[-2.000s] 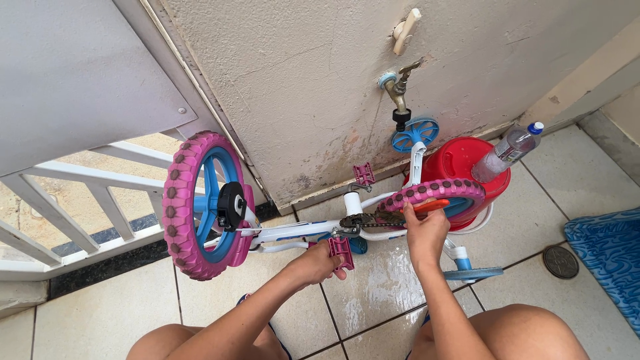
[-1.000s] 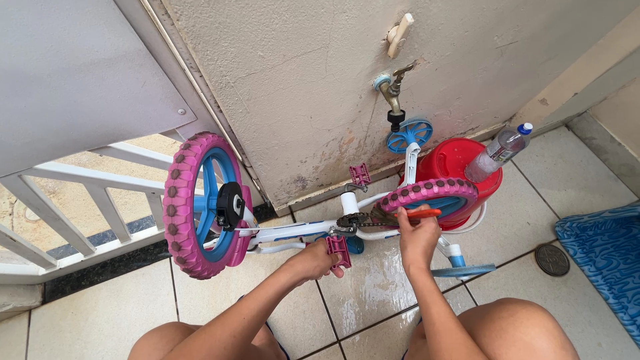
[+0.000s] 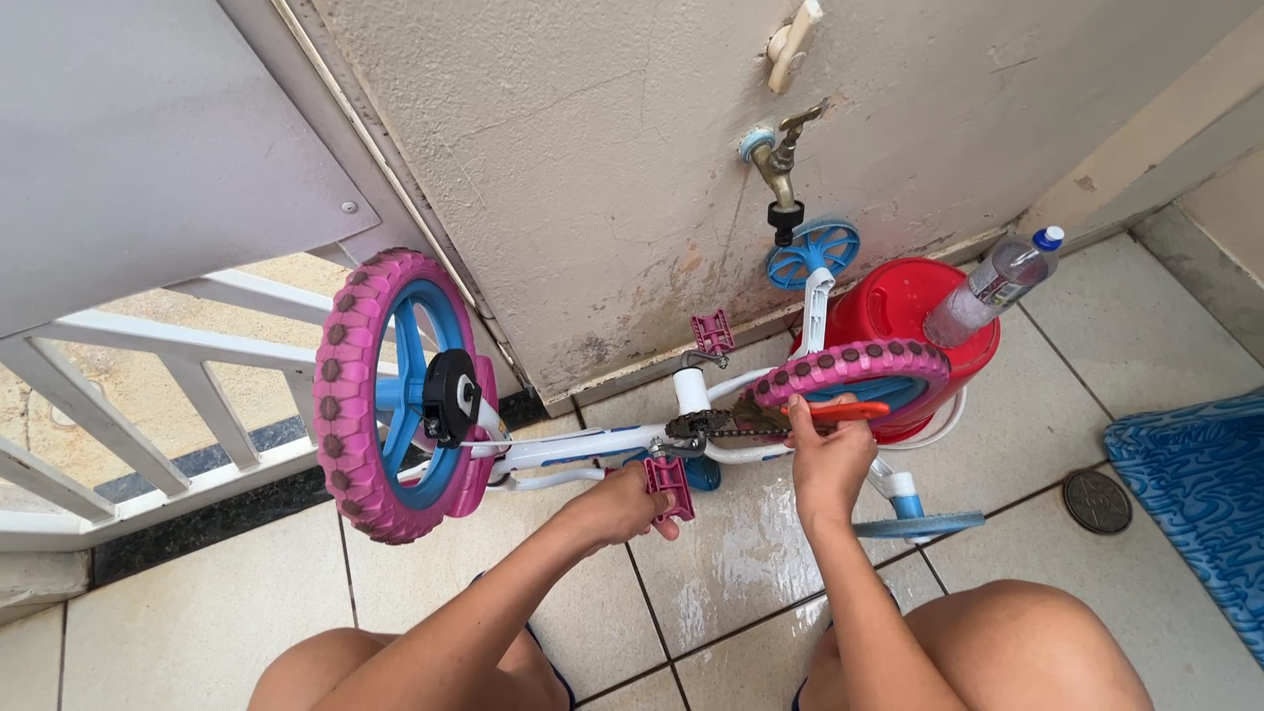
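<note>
A small child's bicycle with a white frame stands upside down on the tiles. My left hand grips its near pink pedal. In my right hand is an orange-handled tool, held beside the chain and the pink rear tire; the tool's working end is hard to make out. The pink front wheel with blue spokes is at the left. One blue training wheel is by the wall, the other on the near side. The far pedal points toward the wall.
An upturned red bucket bears a clear plastic bottle behind the rear wheel. A brass tap juts from the wall. A white metal gate is at the left. A floor drain cover and a blue patterned mat lie at the right.
</note>
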